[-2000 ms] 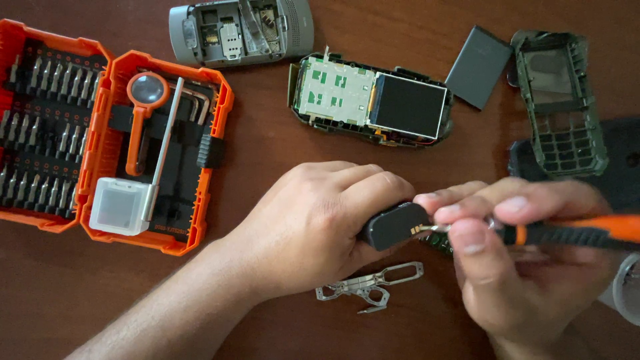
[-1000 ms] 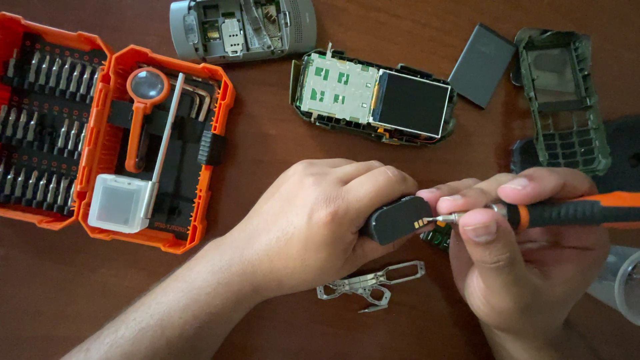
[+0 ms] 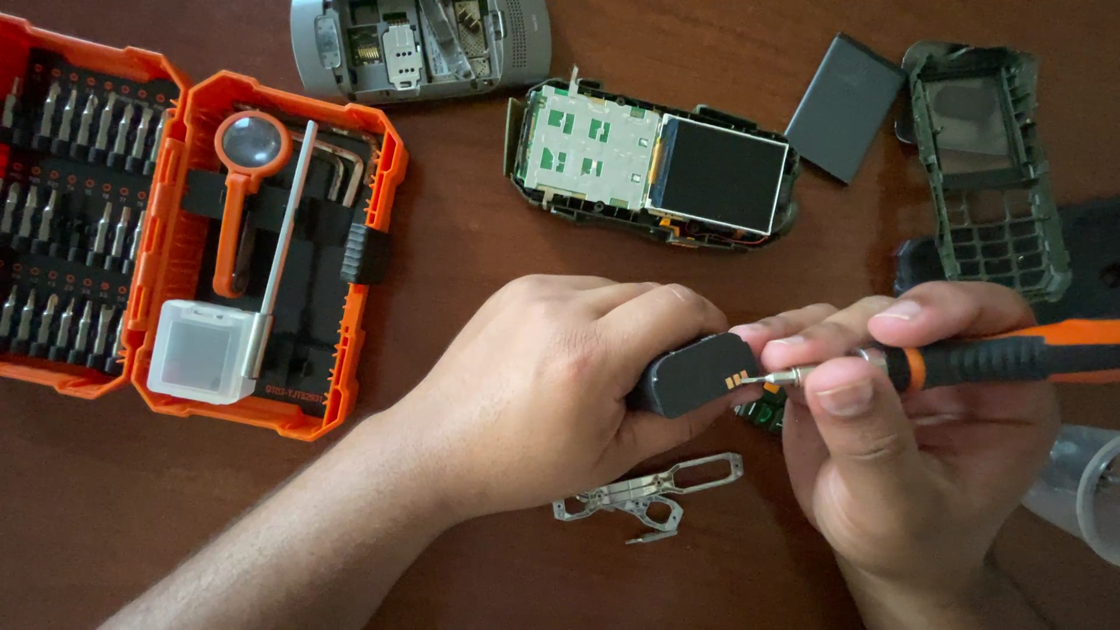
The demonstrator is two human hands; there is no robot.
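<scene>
My left hand (image 3: pixel 560 385) grips a small black block, perhaps a battery pack (image 3: pixel 700 372), with its end turned toward my right hand. Gold contacts show on that end. My right hand (image 3: pixel 910 437) holds a precision screwdriver (image 3: pixel 980 357) with an orange and black handle, its tip at the contacts. Whether the tip touches them is hard to tell. A green circuit board (image 3: pixel 761 413) shows partly beneath my hands. A thin metal frame (image 3: pixel 652 494) lies below my left hand on the brown table. Above my hands lies an opened phone body (image 3: pixel 595 153) with its display (image 3: pixel 720 173).
An orange bit case (image 3: pixel 398 175) with bits, a magnifier (image 3: pixel 252 144) and a clear box (image 3: pixel 201 350) lies left. A grey device (image 3: pixel 420 44), a flat battery (image 3: pixel 846 109) and a dark keypad housing (image 3: pixel 997 210) lie along the back. A clear plastic cup (image 3: pixel 1076 490) is at the right.
The screwdriver tip has shifted slightly at the contacts of the black block. Both hands keep their hold, and the parts on the table lie as before.
</scene>
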